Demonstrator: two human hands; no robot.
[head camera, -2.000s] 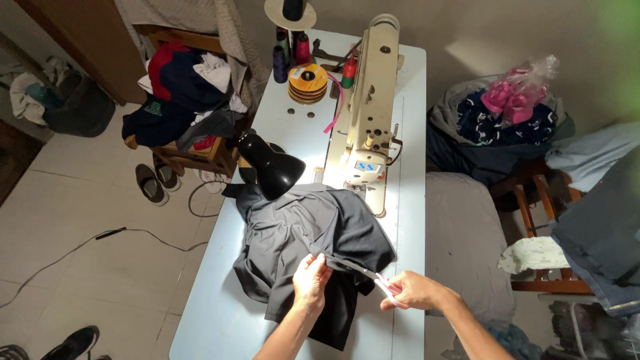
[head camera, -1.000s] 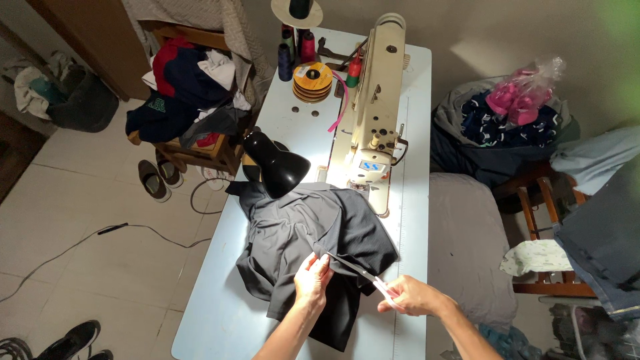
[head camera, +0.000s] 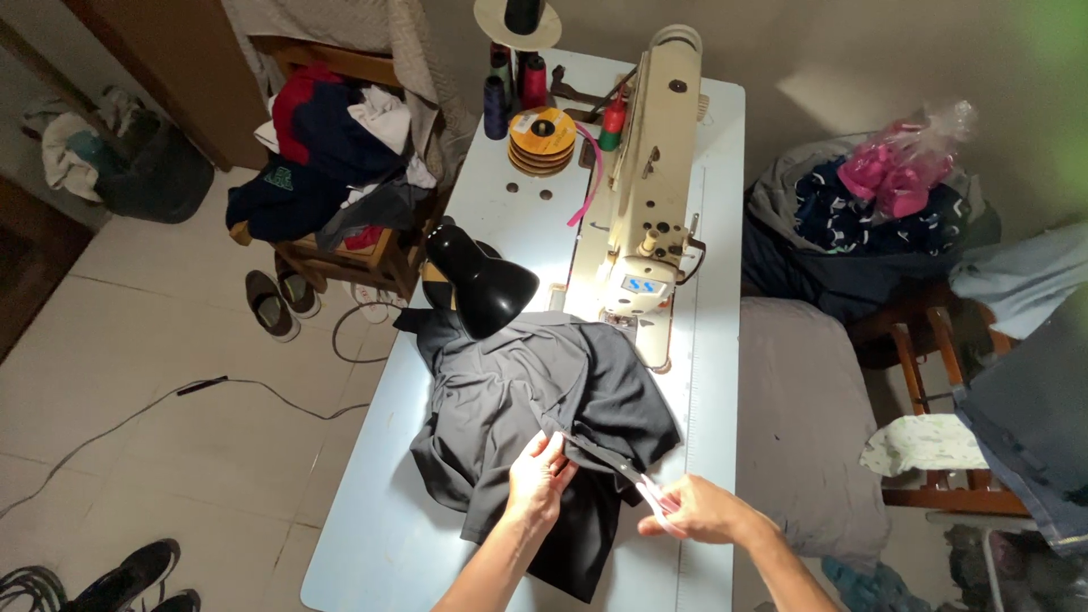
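Observation:
A dark grey fabric garment lies bunched on the pale blue sewing table. My left hand pinches an edge of it near the middle. In my right hand are scissors with light pink handles; their dark blades point up and left along the fabric towards my left fingertips. Whether the blades are apart is hard to tell. Above the garment stand a cream sewing machine and, to its left, a black lamp head, which covers part of the cloth.
Thread cones, stacked ribbon spools and a red and green bottle stand at the table's far end. A chair heaped with clothes is on the left. To the right are a grey cushion and a stuffed bag.

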